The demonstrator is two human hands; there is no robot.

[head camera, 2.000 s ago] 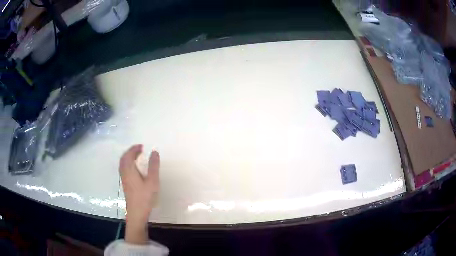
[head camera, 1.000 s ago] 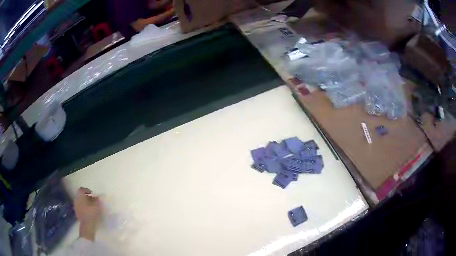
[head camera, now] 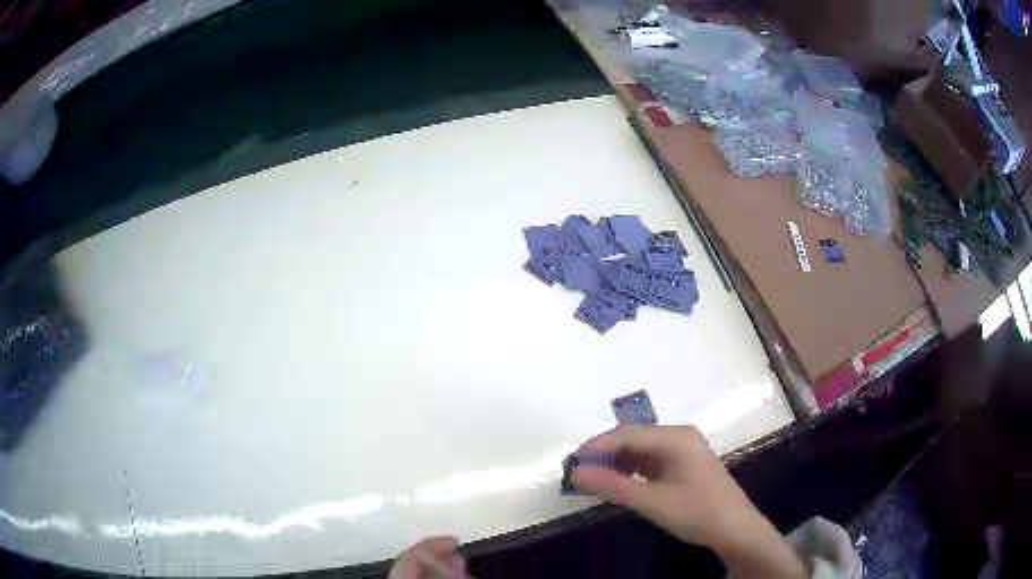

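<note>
My right hand (head camera: 668, 481) is at the front edge of the white sheet, its thumb and fingers closed on a dark purple-blue square (head camera: 573, 473). My left hand (head camera: 430, 559) is at the bottom edge, cut off by the frame; only some fingers show, and what it may hold is hidden. One purple-blue square (head camera: 635, 408) lies just beyond my right hand. A heap of purple-blue squares (head camera: 617, 268) lies on the right part of the white sheet (head camera: 340, 339).
Brown cardboard (head camera: 758, 226) at the right bears zip bags of small parts (head camera: 792, 124), a white strip (head camera: 799, 247) and a small dark piece (head camera: 832, 251). A dark bag (head camera: 34, 351) lies at the left edge. Faint clear pieces (head camera: 172, 373) lie at left.
The view has shifted. My right hand has come in and holds a square near the lone one. The hand at the left bag is gone from there; a left hand shows at the bottom edge.
</note>
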